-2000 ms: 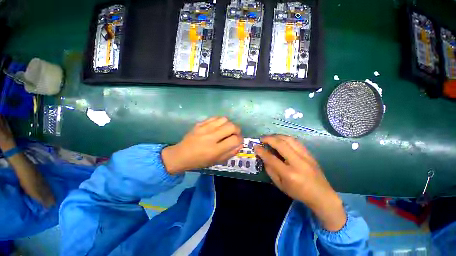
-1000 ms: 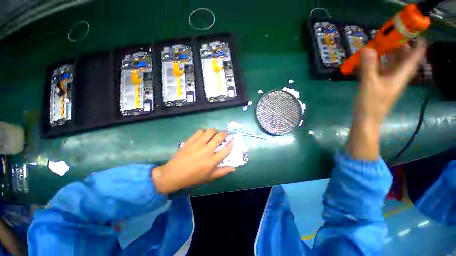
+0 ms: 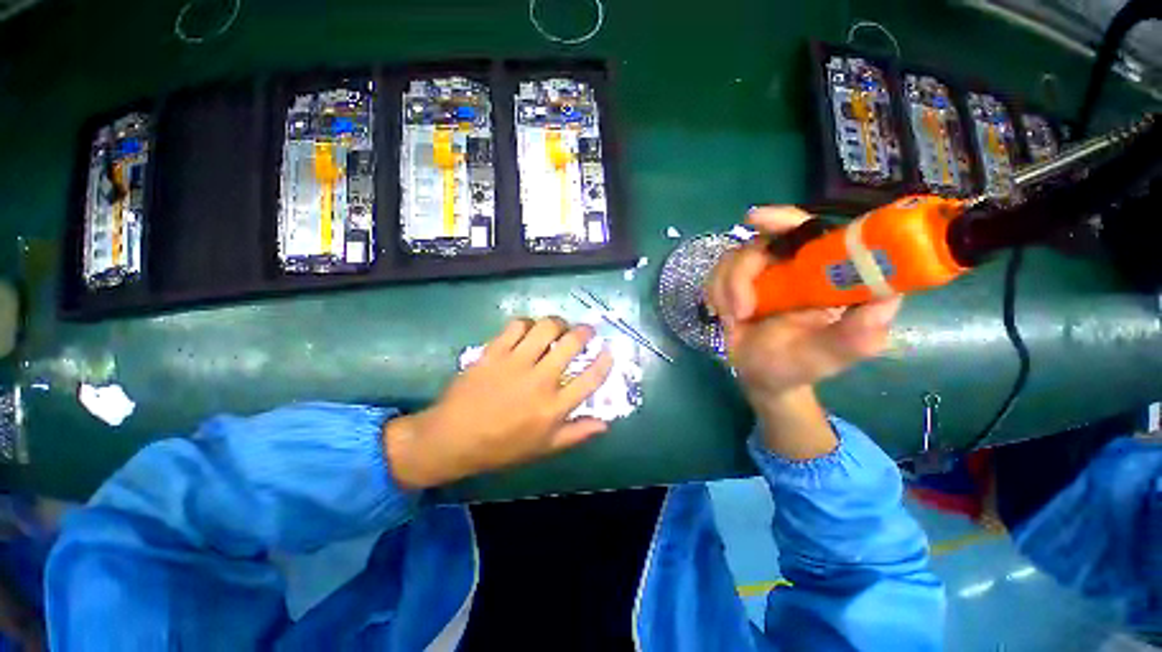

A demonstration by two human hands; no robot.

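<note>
My left hand (image 3: 516,395) lies over a silvery-white phone assembly (image 3: 617,385) on the green mat and holds it down, covering much of it. My right hand (image 3: 796,325) grips an orange electric screwdriver (image 3: 847,265), held tilted over the round screw dish (image 3: 689,288). The screwdriver's tip is hidden by my fingers. The right part of the dish is hidden by my hand. Tweezers (image 3: 624,326) lie on the mat between the phone assembly and the dish.
A black foam tray (image 3: 210,191) at the back left holds several phones with orange flex cables; one slot is bare. A second tray (image 3: 827,178) is at the back right. A black cord (image 3: 1013,344) hangs at right. A binder clip (image 3: 930,414) is at the bench edge. A white scrap (image 3: 106,404) lies left.
My right hand has gone from the phone to the orange screwdriver, gripped it and brought it leftward over the dish. My left hand has flattened onto the phone, and the view has shifted right.
</note>
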